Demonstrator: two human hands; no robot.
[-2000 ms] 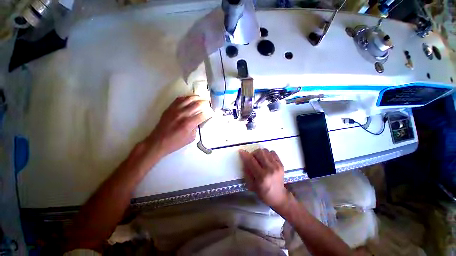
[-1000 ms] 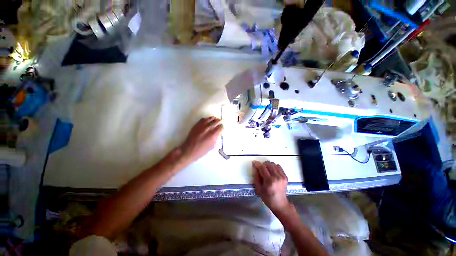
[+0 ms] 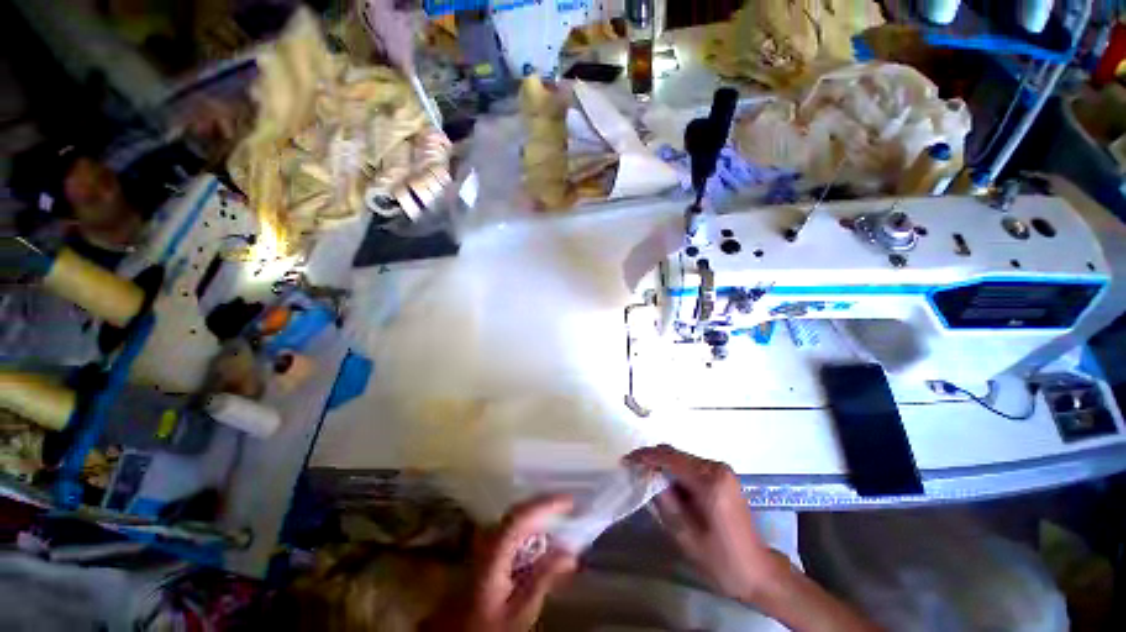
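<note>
A sheer white fabric piece is stretched between my two hands at the front table edge, its left part blurred. My left hand holds its left end, fingers curled, just below the table edge. My right hand pinches its other end between thumb and fingers. The white sewing machine with a blue stripe stands to the right. Its presser foot and needle area is brightly lit, with no hand at it.
A black smartphone lies on the machine bed. A switch box with a cable is at the right end. Cream ruffled heaps lie beyond the table. A neighbouring machine and yellow thread cones are at the left.
Both hands have left the bed beside the needle area and come to the front edge, with the fabric now between them. The view has tilted up and left, showing more of the workshop.
</note>
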